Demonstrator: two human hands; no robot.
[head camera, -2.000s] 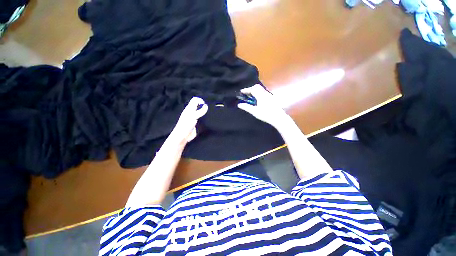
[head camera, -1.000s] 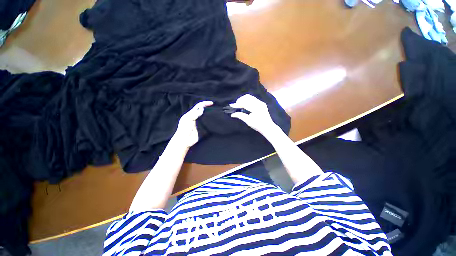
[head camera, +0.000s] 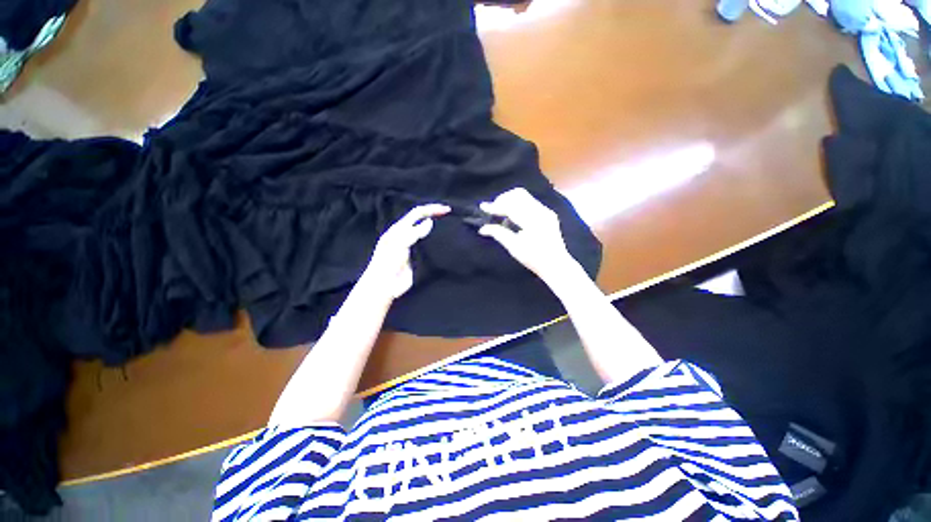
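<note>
A black dress (head camera: 337, 133) lies spread and crinkled on the brown table, its lower part near the table's front edge. My left hand (head camera: 406, 245) holds the cloth at a gathered seam (head camera: 357, 199) between thumb and fingers. My right hand (head camera: 521, 229) is just right of it, with a small dark tool (head camera: 480, 217), perhaps thread snips, in its fingers, its tip pointing toward my left fingertips. Most of the tool is hidden in the hand.
The glossy brown table (head camera: 653, 92) has a pale yellow front edge. Another black garment (head camera: 61, 255) lies at the left. More black garments (head camera: 806, 306) with dark tags (head camera: 806, 446) are at the right. Light-blue items (head camera: 886, 46) lie at the far right.
The dress's lower right part has spread outward to the right. My right hand has moved slightly left and down, closer to my left hand. The left hand still holds the cloth.
</note>
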